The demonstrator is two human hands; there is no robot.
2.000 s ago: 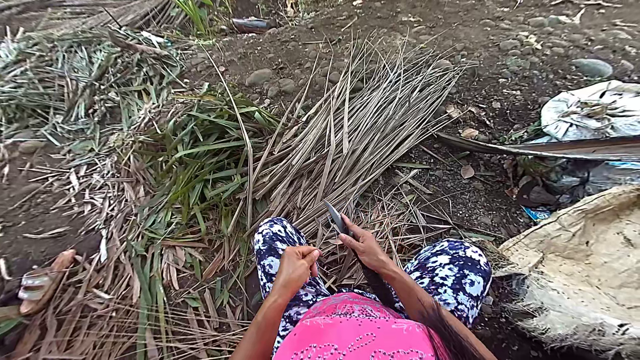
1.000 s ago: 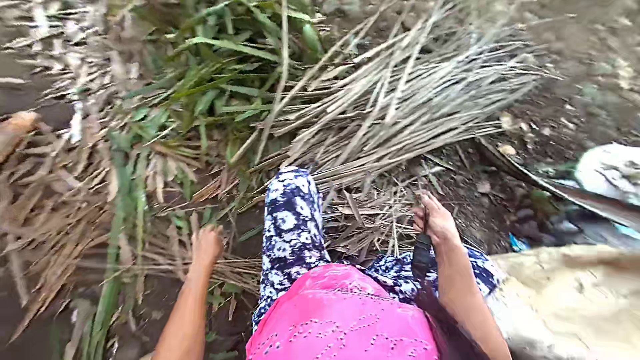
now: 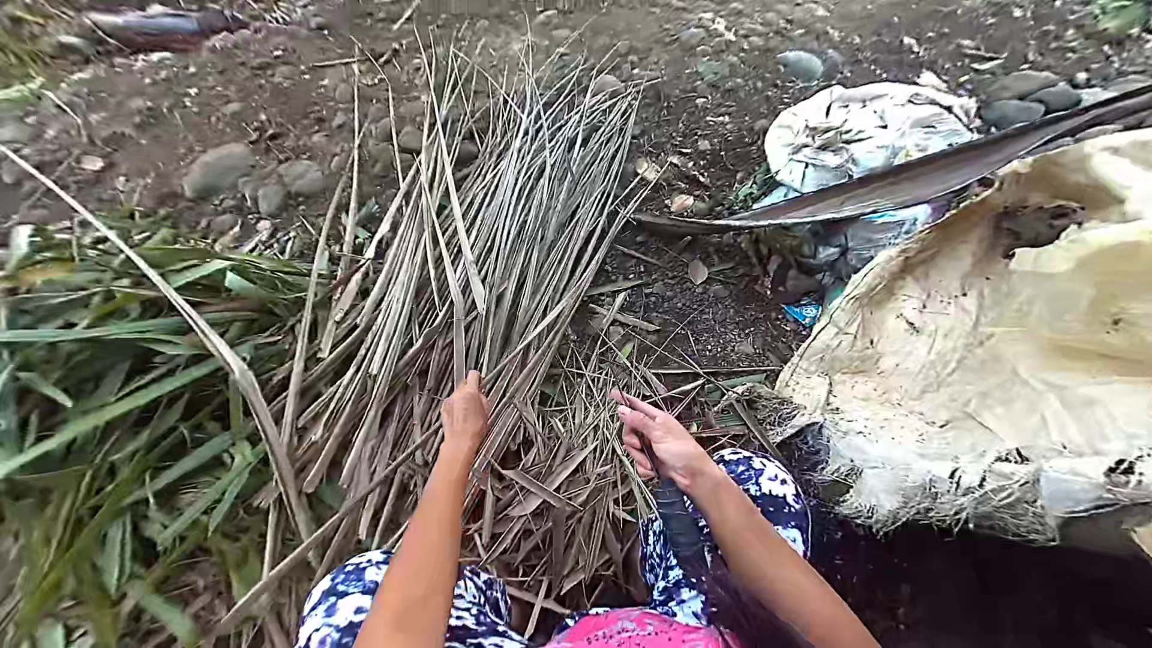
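Note:
My left hand (image 3: 465,416) is closed on the lower end of a dry leaf strip (image 3: 459,337), over a bundle of thin dry midribs (image 3: 531,207) that lies on the soil. To the right, my right hand (image 3: 661,443) holds a knife by its dark wrapped handle (image 3: 677,531); the handle runs back along the forearm, and the blade is hard to make out. Between my knees lie dry leaf scraps (image 3: 558,504), close to both hands.
Green leaves (image 3: 117,405) heap up on the left. On the right lies a torn, dirty cream sack (image 3: 954,360). Behind it are a long dry frond sheath (image 3: 882,193) and a white plastic bag (image 3: 864,130). Stones (image 3: 220,171) dot the soil beyond the bundle.
My left hand has moved from the leaf litter left of my knee to the bundle and now holds a strip. The view has shifted to the right. The knife remains in my right hand.

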